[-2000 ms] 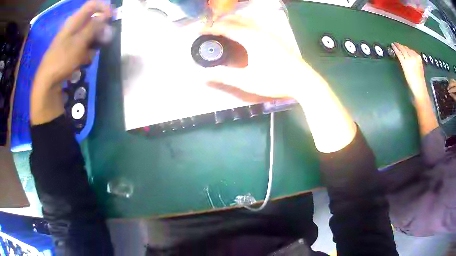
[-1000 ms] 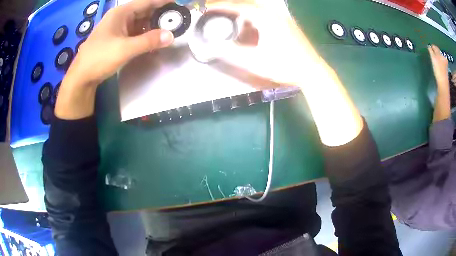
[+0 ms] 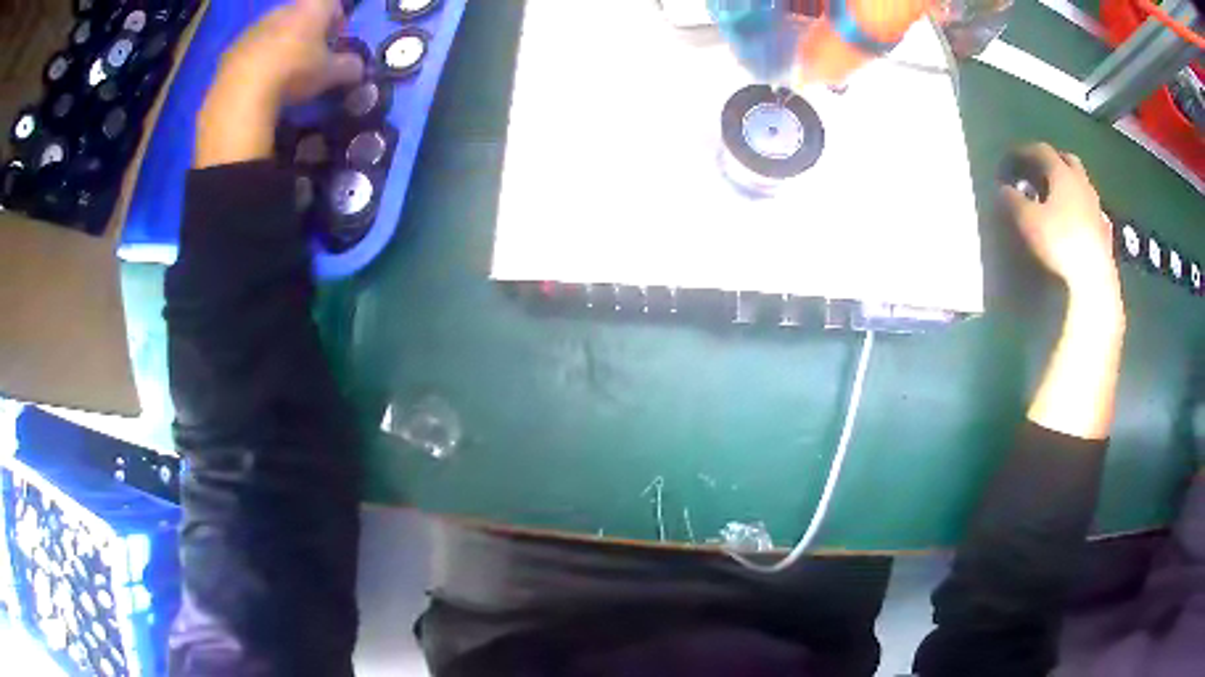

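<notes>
A black disc with a silver centre sits on the round seat on top of the white machine. The blurred tips of a blue tube and an orange one are just above and behind it. My left hand is over the blue tray, fingertips among black discs; whether it grips one is unclear. My right hand is on the green bench right of the machine, fingers around a black disc, at the near end of a row of discs.
A carton holding many discs is at far left, and a blue crate of discs is below it. A pale cable hangs from the machine front. Clear plastic scraps lie on the bench front. Red bins are at back right.
My right hand has left the machine and moved right with a disc to the row. My left hand has moved from the machine to the tray. A disc now shows uncovered on the seat.
</notes>
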